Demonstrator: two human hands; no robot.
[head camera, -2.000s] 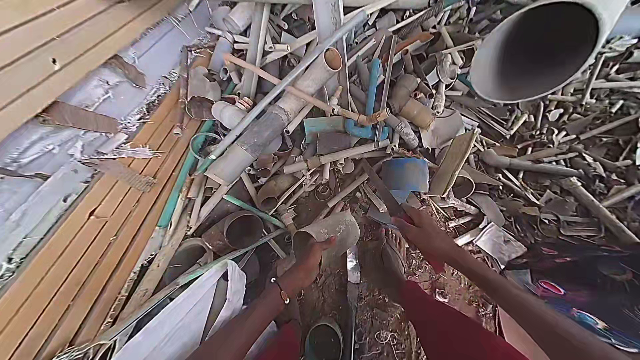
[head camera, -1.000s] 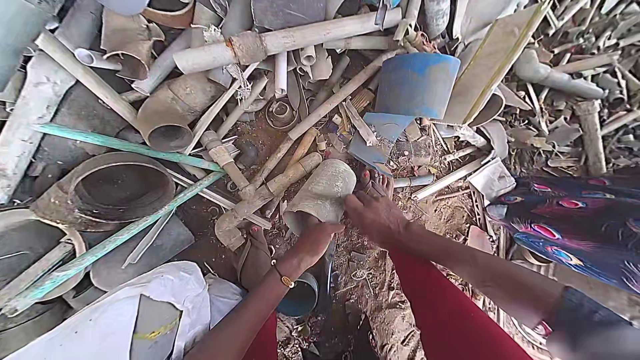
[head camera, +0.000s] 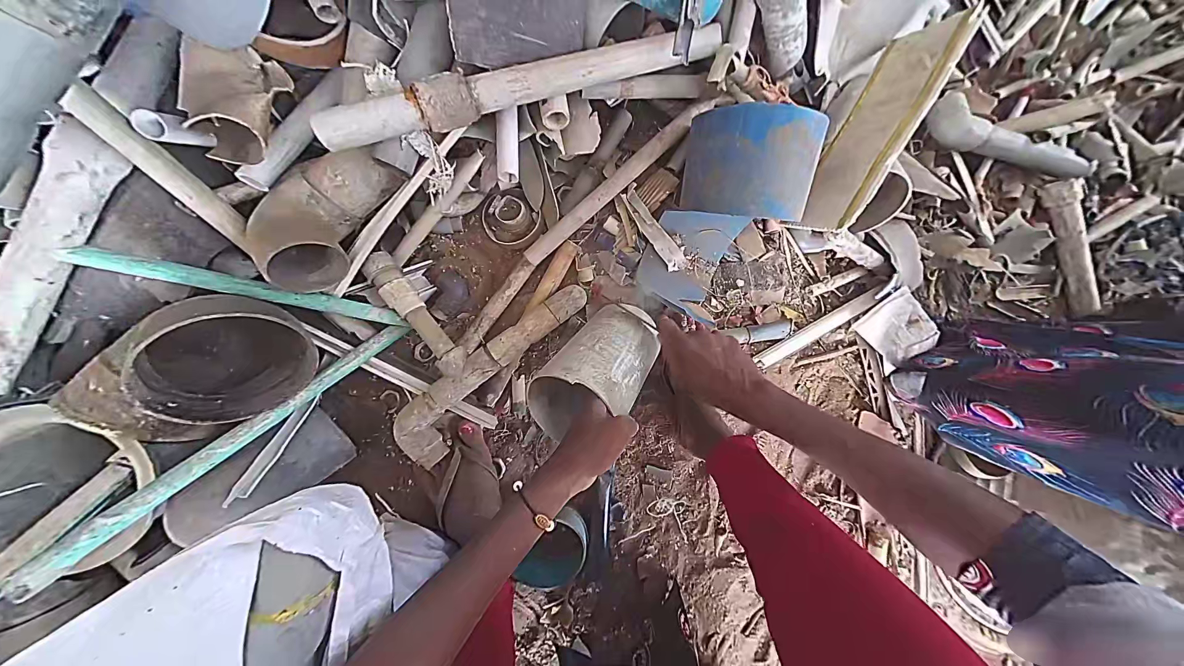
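Note:
My left hand (head camera: 597, 444) grips the near rim of a short, wide grey plastic pipe section (head camera: 606, 356), its fingers partly inside the open end. The pipe lies tilted, its mouth toward the lower left. My right hand (head camera: 708, 365) is at the pipe's far right end with curled fingers. A blurred greyish edge shows just above it; whether that hand holds a tool cannot be made out. Beyond my right hand lie blue-grey plastic pieces (head camera: 708, 236) and a wide blue pipe section (head camera: 754, 162). An old pipe with fittings (head camera: 490, 365) lies left of the grey section.
Pipe scrap surrounds my hands: a long whitish pipe (head camera: 583, 74), an elbow (head camera: 319, 217), a large ring-shaped fitting (head camera: 217, 365) and green strips (head camera: 222, 287). A white sack (head camera: 305, 527) is at lower left. Patterned dark cloth (head camera: 1045, 407) lies at right. My feet are close by.
The view has moved nearer and lower since the oldest frame. There a dark, blade-like thing showed beside my right hand. My left hand stays on the grey pipe section throughout.

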